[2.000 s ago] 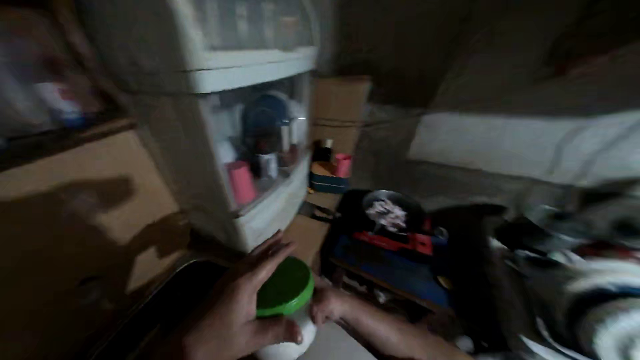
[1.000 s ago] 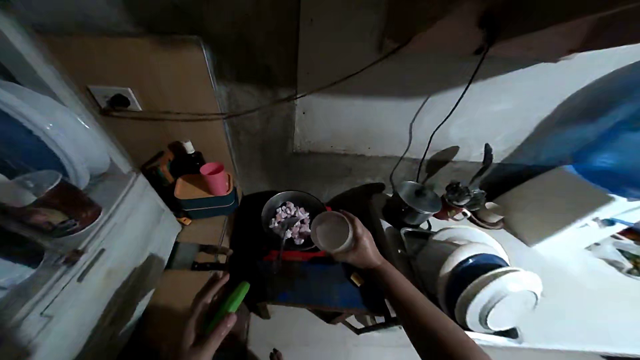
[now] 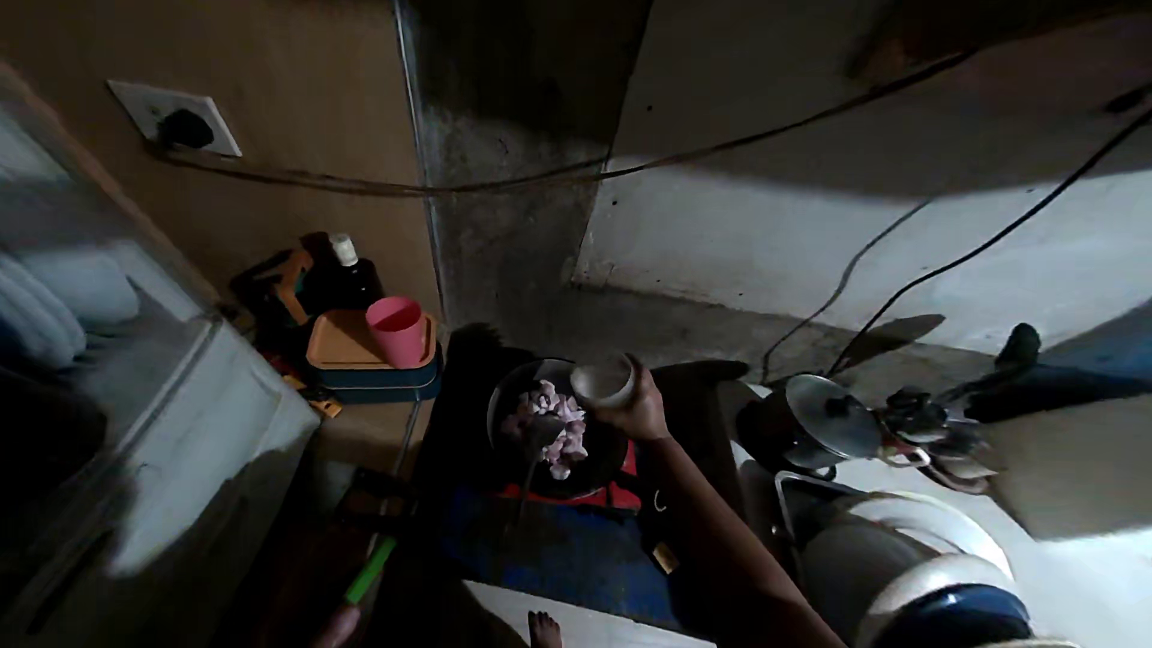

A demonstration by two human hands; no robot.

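My right hand [image 3: 641, 409] grips a whitish jar [image 3: 601, 382], its round mouth showing, above the right rim of a dark frying pan [image 3: 504, 405]. Pale pinkish chopped pieces [image 3: 569, 423] lie in the pan, with a dark spoon or ladle [image 3: 544, 434] among them. Red parts of a stove [image 3: 621, 495] show under the pan. Low at the left, my left hand [image 3: 340, 625] is mostly in shadow and holds a green lid [image 3: 370, 571], seen edge-on.
A pink cup [image 3: 398, 333] stands on a lidded box [image 3: 373, 385] beside a dark bottle [image 3: 357, 281]. To the right are a lidded pot [image 3: 830, 418] and a rack of dishes [image 3: 936, 540]. Cables [image 3: 504, 188] cross the wall. A white cabinet [image 3: 216, 441] borders the left.
The green lid was on the jar two seconds ago; now it is off, in my left hand. My right hand has carried the jar over to the pan. The view has swung right.
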